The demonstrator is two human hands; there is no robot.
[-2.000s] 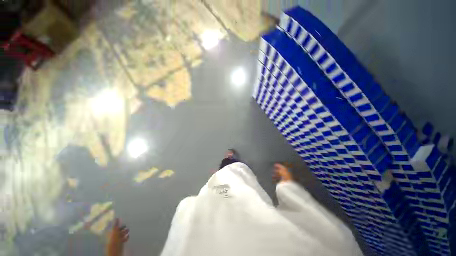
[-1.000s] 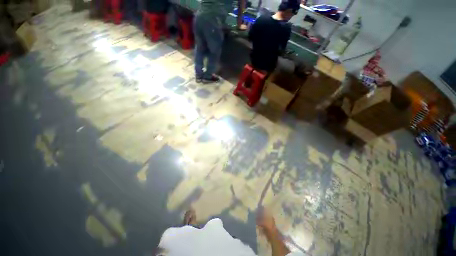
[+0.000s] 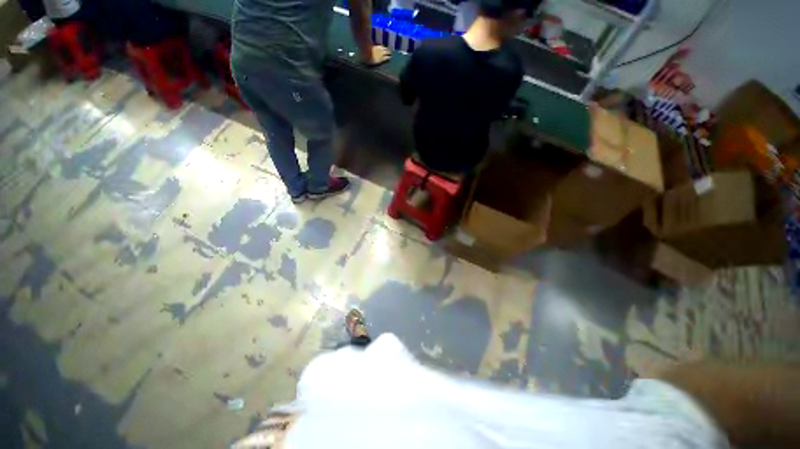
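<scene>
My left hand (image 3: 265,431) is at the bottom edge, left of my white shirt, blurred and partly cut off; its fingers look apart and nothing shows in them. My right forearm reaches out past the right edge at the bottom, and the hand is out of the picture. Blue-and-white boxes (image 3: 405,33) lie in a row on the green workbench (image 3: 561,118) at the top, beyond two people.
A person stands at the bench (image 3: 285,79); another in black sits on a red stool (image 3: 425,197). Open brown cartons (image 3: 715,215) stand at the right near the wall. More red stools (image 3: 167,70) are at the upper left. The floor paint is patchy.
The stack seen earlier is out of view. The bench and people are now nearer and larger. My right hand has left the picture; my left shows at the bottom edge.
</scene>
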